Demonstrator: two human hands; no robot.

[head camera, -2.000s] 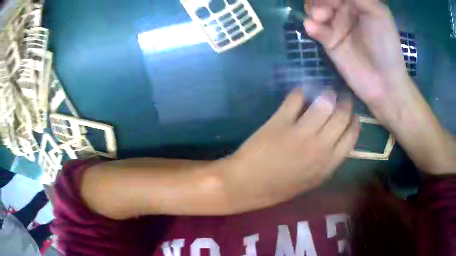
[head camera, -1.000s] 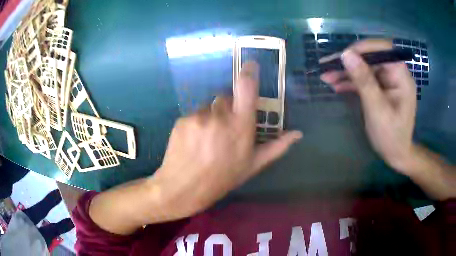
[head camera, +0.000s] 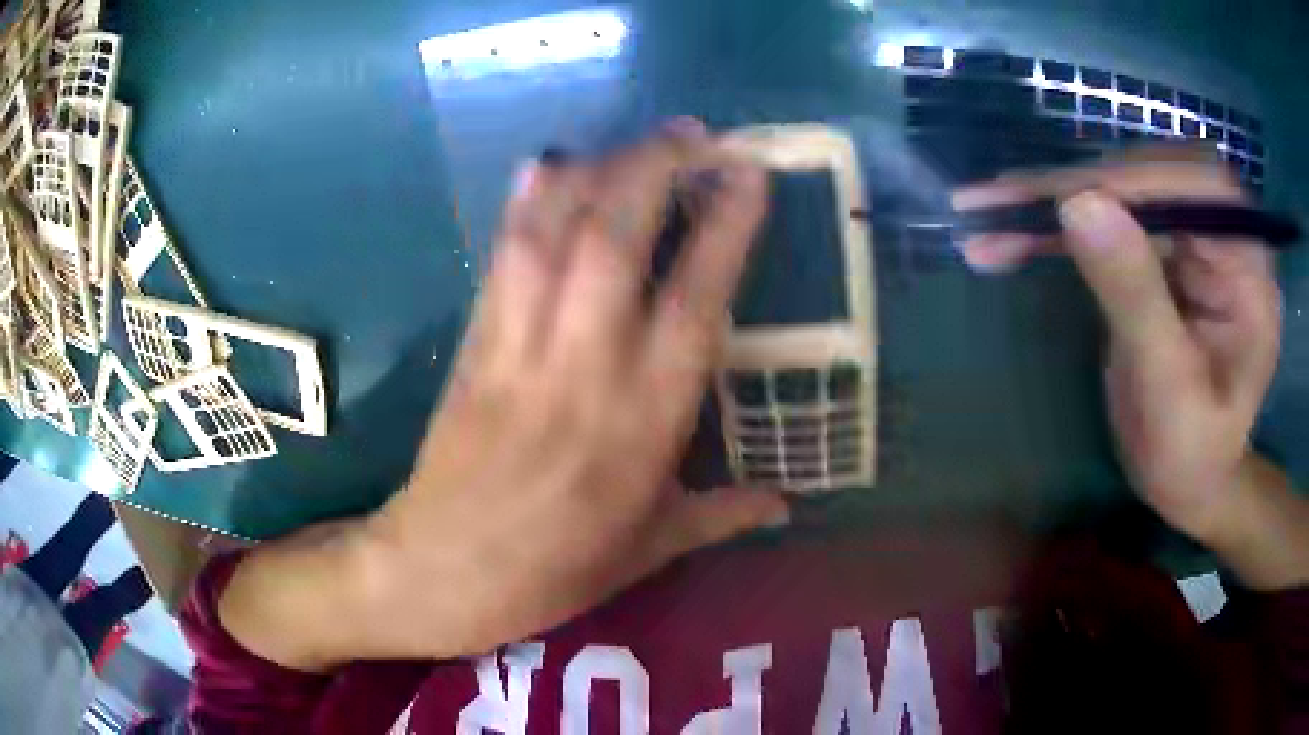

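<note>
A gold-beige phone front cover [head camera: 798, 349] lies upright on the dark-green table, screen window toward the top, keypad holes toward me. My left hand [head camera: 574, 345] is spread over its left side, fingers at the top left edge of the window, blurred; whether it grips the cover cannot be told. My right hand [head camera: 1170, 287] holds slim black tweezers [head camera: 1206, 220] level, their thin shiny tip pointing left at the cover's right edge. A tiny dark piece [head camera: 860, 214] shows at the tip. A sticker sheet [head camera: 1134, 104] of dark cells lies behind my right hand, which partly hides it.
A pile of loose covers [head camera: 65, 216] lies at the far left, with some single covers [head camera: 266, 373] at its edge. A pale sheet [head camera: 524, 101] with a bright reflection lies behind my left hand. A cardboard box [head camera: 165, 553] is below the table's left edge.
The cover now lies lower and nearer me in view. My left hand has shifted to its left side. The tweezers' tip has moved from over the sticker sheet to the cover's right edge.
</note>
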